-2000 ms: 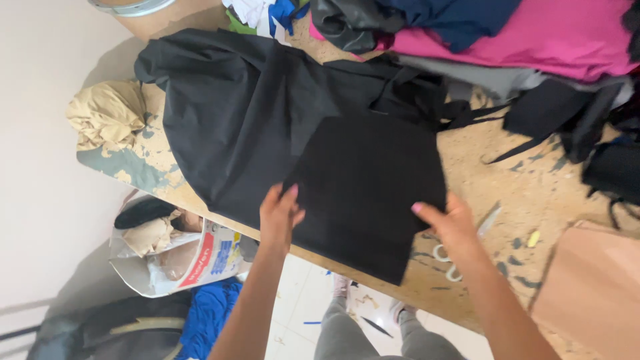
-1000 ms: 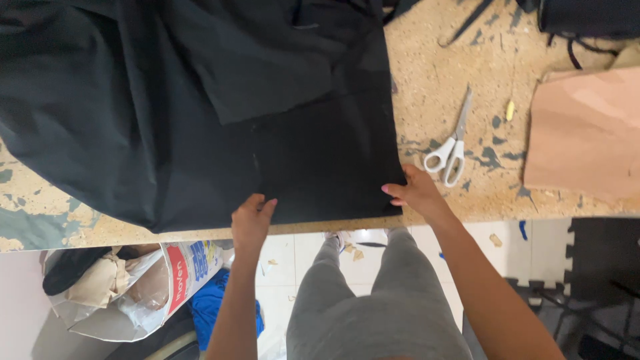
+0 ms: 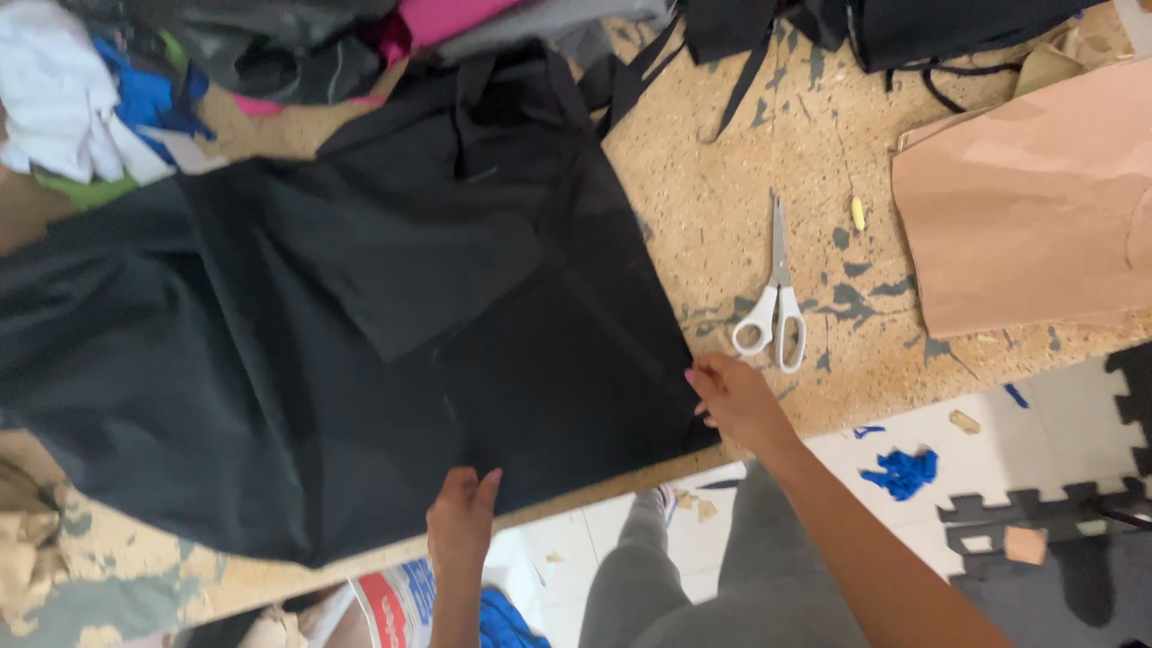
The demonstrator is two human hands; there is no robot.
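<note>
A large piece of black fabric (image 3: 378, 396) lies over the worktable, with a smaller black fabric piece (image 3: 432, 279) on top of it. Faint chalk-like marks show near that piece's lower corner. My left hand (image 3: 463, 513) pinches the black fabric's front edge at the table's edge. At the fabric's right edge, near its lower right corner, my right hand (image 3: 733, 400) grips the cloth between thumb and fingers. Just beyond my right hand lie scissors with white handles (image 3: 776, 310), their blades pointing away from me.
Brown paper pieces (image 3: 1026, 216) lie at the right of the worktable (image 3: 711, 216), near a small yellow object (image 3: 857, 214). Black straps (image 3: 742, 85) and piled coloured fabrics (image 3: 306, 45) occupy the back. Below the front edge are a bag of scraps (image 3: 387, 603) and blue scraps (image 3: 903, 472) on the floor.
The smaller black piece was held up between both hands; it now lies on the larger fabric. Both hands have moved to the large fabric's edges. The view has shifted.
</note>
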